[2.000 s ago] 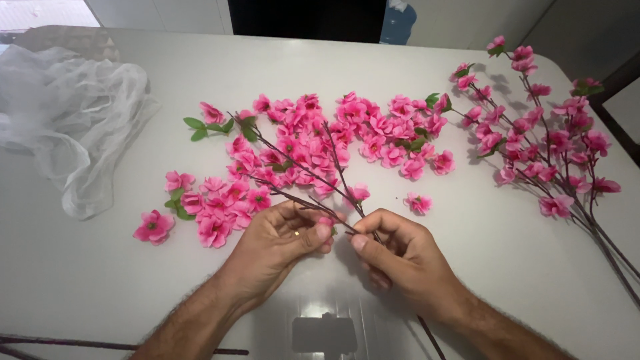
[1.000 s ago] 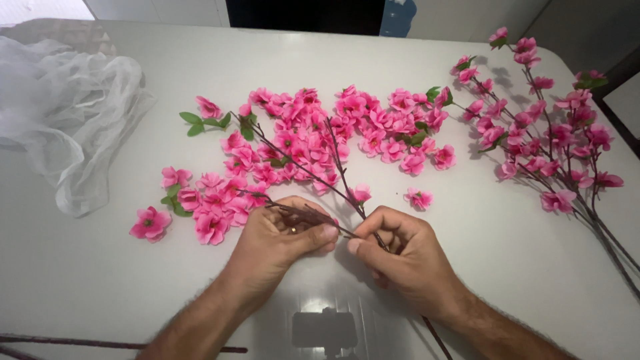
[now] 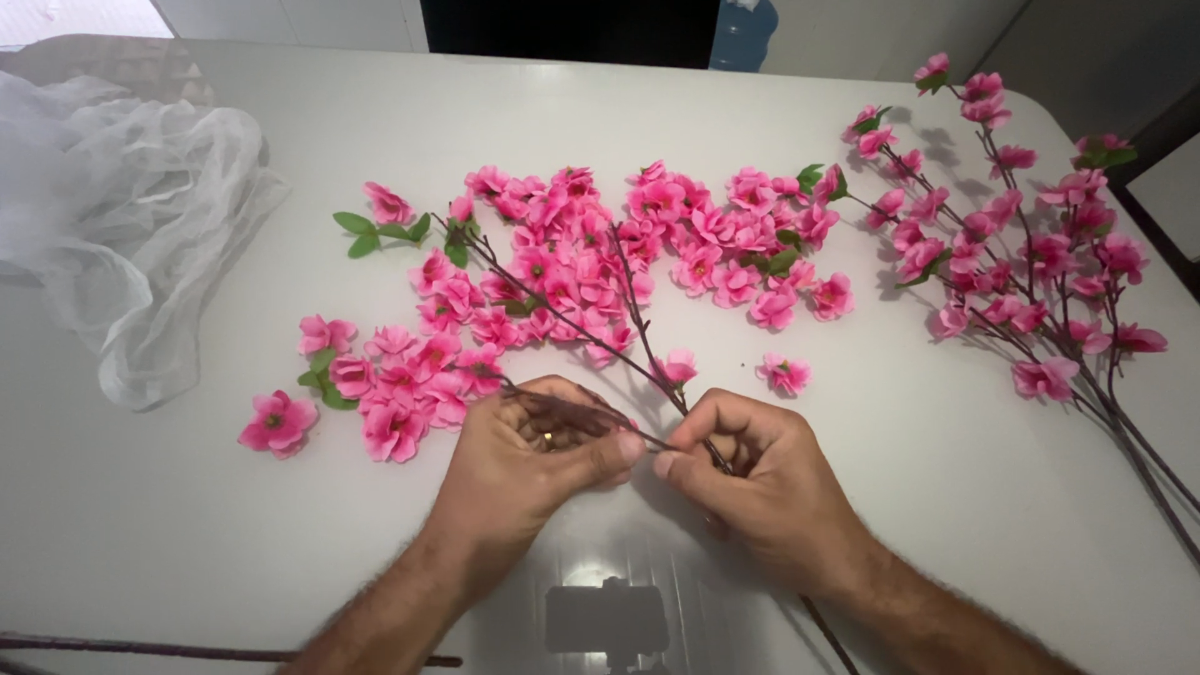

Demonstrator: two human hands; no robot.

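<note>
My left hand (image 3: 539, 450) is closed around thin brown twigs of an artificial flower branch (image 3: 581, 330). Thumb and fingers of my right hand (image 3: 759, 469) pinch the same branch close by, where a twig spans the small gap between the hands. Two mostly bare forks of the branch point up and left, with a pink blossom (image 3: 677, 366) near their base. Its stem passes under my right hand toward the bottom edge. Beyond the hands lies a pile of loose pink fabric blossoms (image 3: 562, 253), with a smaller heap (image 3: 412, 384) by my left hand.
Flowering artificial branches (image 3: 1031, 253) lie at the right of the white table (image 3: 328, 534). White sheer fabric (image 3: 141, 234) is bunched at the left. Single blossoms (image 3: 278, 422) lie apart from the heaps. A dark bare stem (image 3: 187, 649) crosses the lower left edge.
</note>
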